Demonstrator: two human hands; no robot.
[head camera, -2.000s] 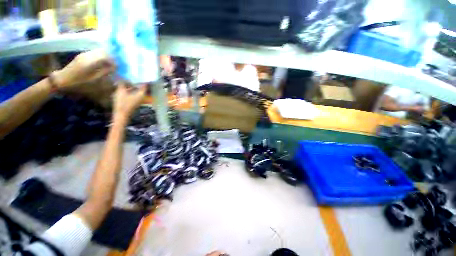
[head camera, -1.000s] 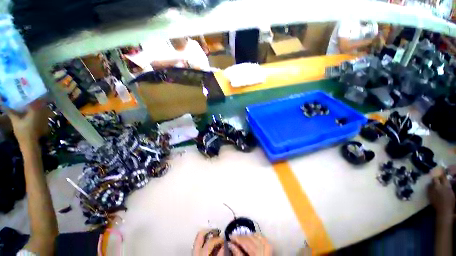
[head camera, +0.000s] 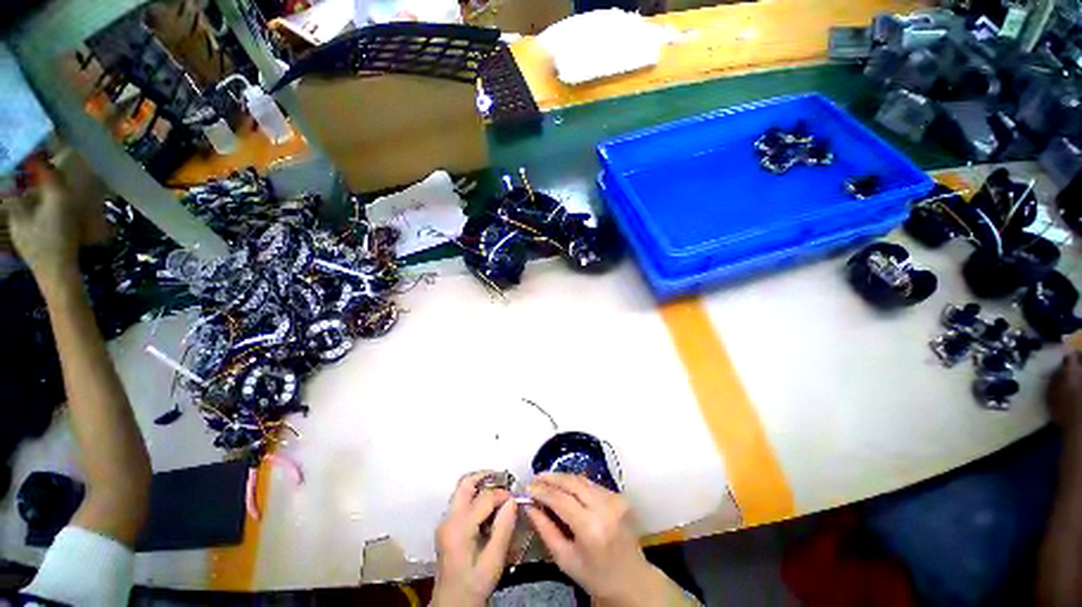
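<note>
A round black dome housing (head camera: 574, 455) sits on the pale board near its front edge, with thin wires sticking out. My left hand (head camera: 477, 529) holds a small camera module (head camera: 496, 480), partly hidden by the fingers. My right hand (head camera: 584, 529) is just in front of the housing and partly covers it. The fingertips of both hands meet at a tiny white piece (head camera: 522, 499), which looks like a connector plug. Which fingers grip it is too small to tell.
Ring-shaped boards (head camera: 271, 385) lie in a tangled pile at left. Pink-handled pliers (head camera: 253, 487) lie by a black mat (head camera: 196, 508). A blue bin (head camera: 664, 268) holds modules. Black housings (head camera: 892, 275) stand at right. Another person's arm (head camera: 89, 368) reaches up at left.
The view has tilted down and moved, so both hands, barely visible at first, now show fully. The fingertips have come together at the white piece in front of the housing.
</note>
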